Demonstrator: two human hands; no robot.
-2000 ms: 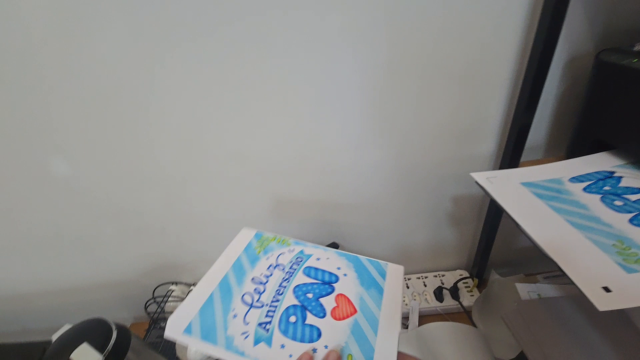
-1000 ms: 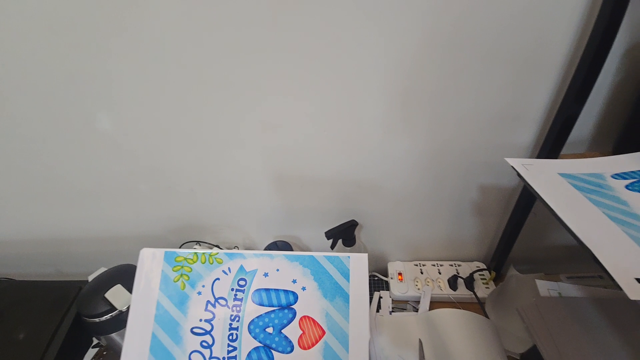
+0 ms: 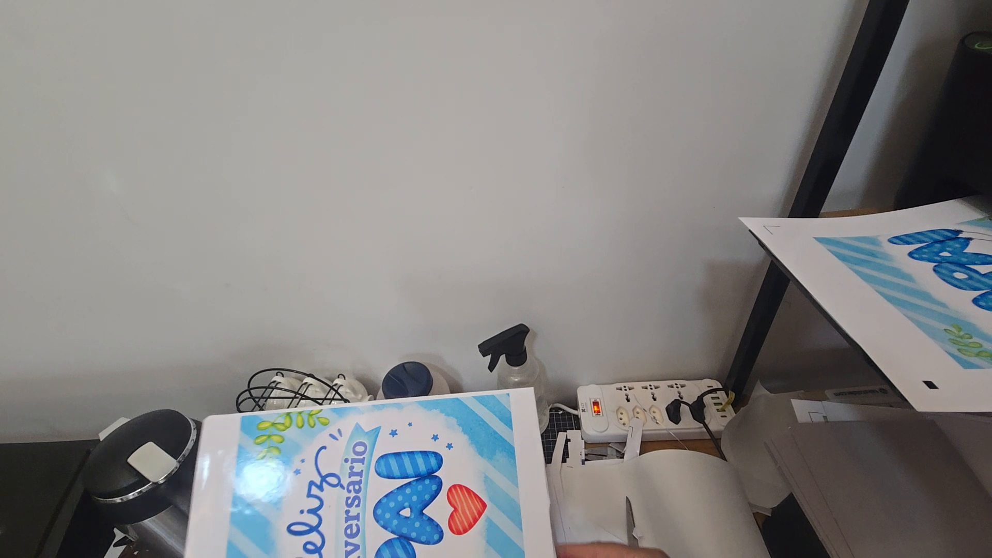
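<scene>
A printed glossy sheet point(image 3: 496, 465) with blue stripes, blue lettering and a red heart rises from the bottom edge, left of centre. Fingers of my right hand point(image 3: 612, 551) show at the bottom edge, against the sheet's lower right side; most of the hand is out of frame, so its grip is hard to judge. My left hand is not visible. At the right, a second printed sheet point(image 3: 868, 310) with similar blue lettering lies on a dark tray. A curled white sheet point(image 3: 690, 496) and a small pointed blade point(image 3: 631, 521) are beside the fingers.
Along the grey wall point(image 3: 465, 155) stand a clear spray bottle point(image 3: 521, 372), a jar with a dark blue lid point(image 3: 407, 380) and a white power strip point(image 3: 659, 411) with plugs. A black-lidded metal container point(image 3: 143, 457) is at lower left. A black post point(image 3: 821, 170) slants at right.
The held sheet has turned from a tilted position to nearly upright in view and sits lower in frame than two seconds ago. The spray bottle, then mostly hidden, now shows.
</scene>
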